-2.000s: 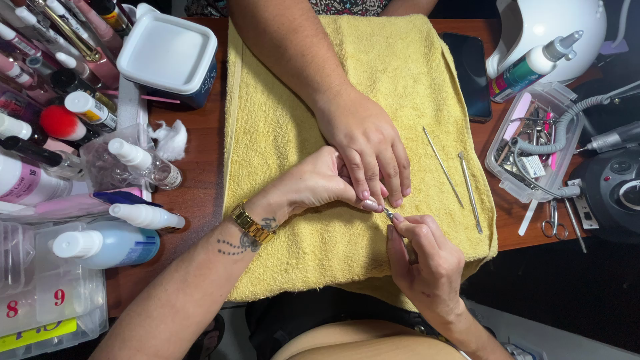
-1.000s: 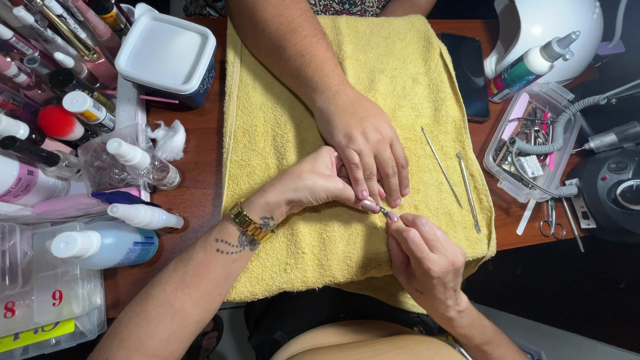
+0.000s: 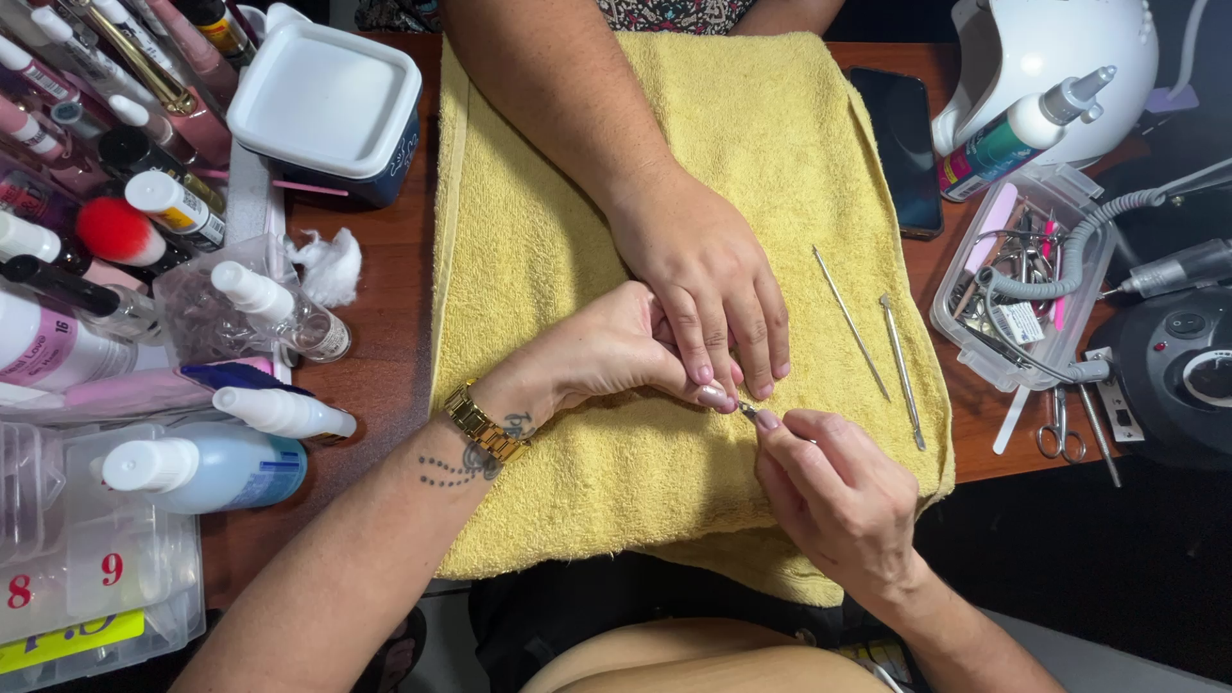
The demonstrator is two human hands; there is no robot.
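Observation:
Another person's hand (image 3: 707, 274) rests palm down on a folded yellow towel (image 3: 539, 500). My left hand (image 3: 606, 346), with a gold watch (image 3: 481, 422) at the wrist, holds one of its fingers, my thumb near the fingertip. Pinched in my right hand (image 3: 837, 491) is a small metal manicure tool (image 3: 749, 411), its tip at that fingertip; most of it is hidden by my fingers, so its exact kind is unclear. Two slim metal manicure tools, one (image 3: 851, 322) nearer the hand and one (image 3: 902, 371) farther right, lie on the towel.
Nail polish bottles (image 3: 144, 154), a lidded tub (image 3: 322, 101), cotton (image 3: 329, 268) and spray bottles (image 3: 212, 467) crowd the left. On the right are a phone (image 3: 897, 149), a white nail lamp (image 3: 1088, 58), a plastic box of tools (image 3: 1020, 279), small scissors (image 3: 1060, 438) and a nail drill unit (image 3: 1174, 375).

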